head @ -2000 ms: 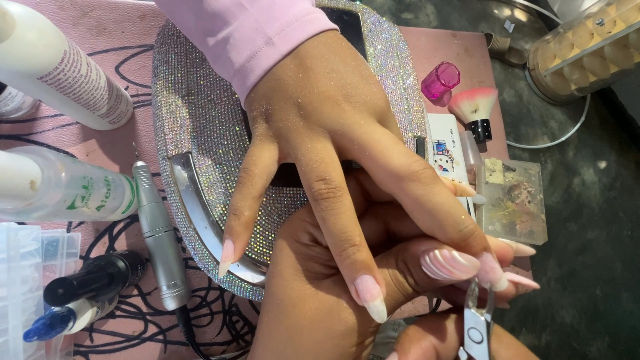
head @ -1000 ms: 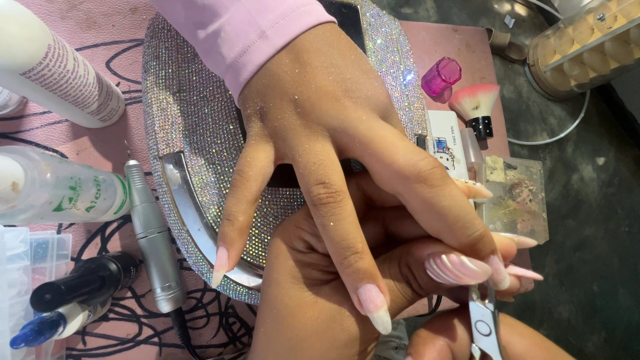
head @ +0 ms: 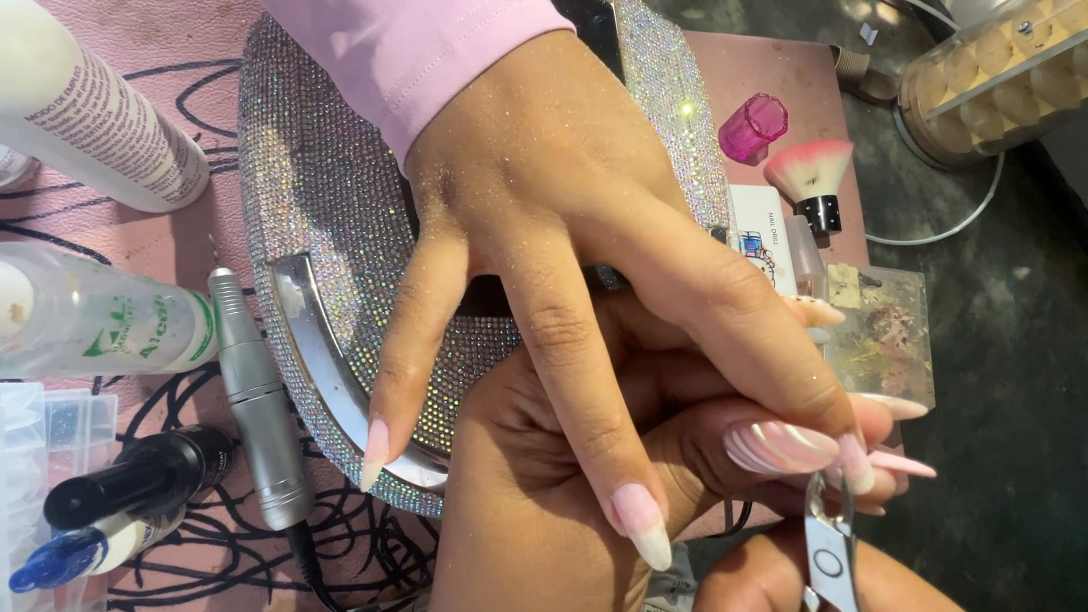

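Another person's hand, in a pink sleeve, lies spread over a rhinestone-covered nail dust collector. My left hand comes from below and pinches that hand's finger near its tip; my thumb, with a long pink and white striped nail, lies along it. In my right hand, at the bottom right, are metal cuticle nippers. Their jaws touch or nearly touch the nail of the held finger. The other visible nails of that hand are long, pink with whitish tips. The lower part of the nippers is cut off by the frame.
A silver nail drill handpiece lies left of the dust collector, near a white bottle, a clear bottle, black bottle and clear plastic case. Rightward are a pink cup, a powder brush and a stained plate.
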